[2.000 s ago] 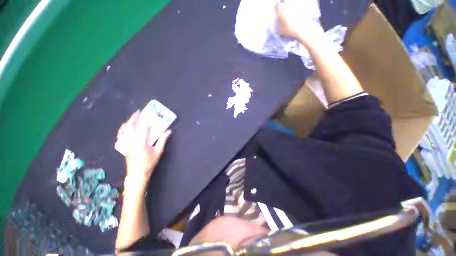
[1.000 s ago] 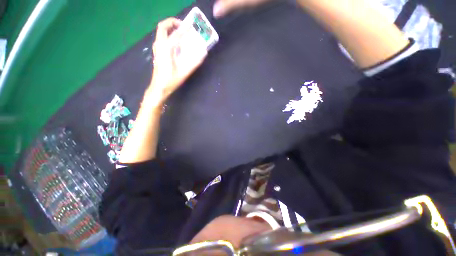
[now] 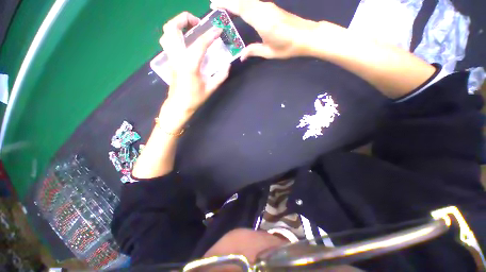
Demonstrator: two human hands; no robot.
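Observation:
A white plastic housing (image 3: 218,62) with a green circuit board (image 3: 229,34) in its far end is held over the bench edge by the belt. My left hand (image 3: 185,58) grips the housing, fingers across its open side. My right hand (image 3: 266,26) is at the board end, thumb and fingers around its edges and touching it. Small white plastic parts (image 3: 320,116) lie in a heap on the black mat (image 3: 240,106). A pile of loose circuit boards (image 3: 127,141) lies to the left, partly behind my left forearm.
The green belt (image 3: 106,58) with a white rail (image 3: 33,58) curves along the far left. Clear blister trays (image 3: 80,212) with red and green boards stand at the lower left. White housings (image 3: 383,21) and a crumpled plastic bag (image 3: 445,34) lie at the upper right beyond my right forearm.
My right hand has come from the bagged housings at the right to the housing in my left hand. The left hand has moved away from my body with it. The view has shifted.

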